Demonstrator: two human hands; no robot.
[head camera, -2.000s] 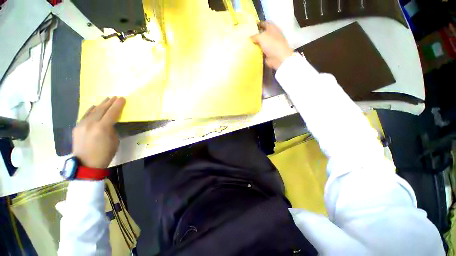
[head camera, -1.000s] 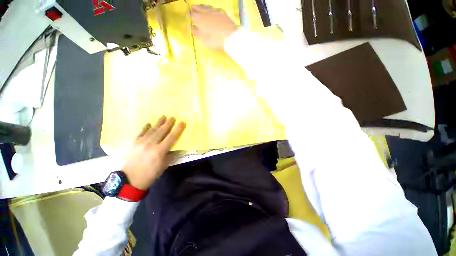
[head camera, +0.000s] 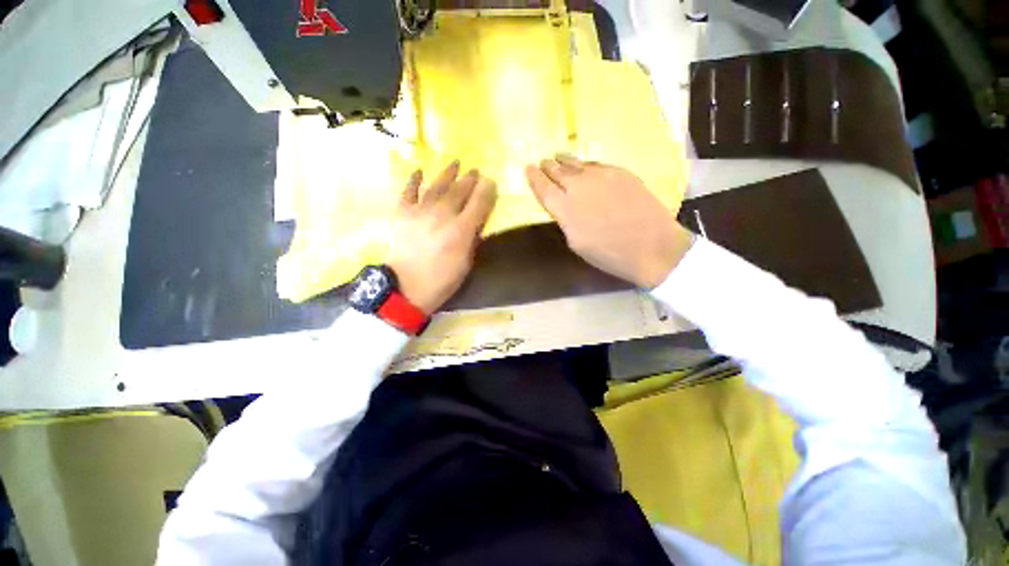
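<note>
A large floppy yellow panel (head camera: 354, 199) lies on the dark mat in front of me, its left part beside and below the machine head (head camera: 332, 55). My left hand (head camera: 443, 238) lies flat on the panel near its front edge, fingers pointing away. My right hand (head camera: 609, 216) is on the panel's front edge, its fingertips close to the left ones. Whether the right fingers pinch the edge is hard to tell. A dark brown surface (head camera: 520, 265) shows between the panel's front edge and the table edge.
A dark brown piece (head camera: 791, 238) lies right of my right hand. Behind it is a wide brown strip (head camera: 802, 105) with several pale lines. A dark mat (head camera: 199, 232) and pale layered sheets (head camera: 83, 133) are at the left. Yellow panels (head camera: 708, 464) are below the table edge.
The panel's front edge has moved away from me, uncovering the dark surface. My right hand has come back toward me; my left has moved right and away. The view has shifted left.
</note>
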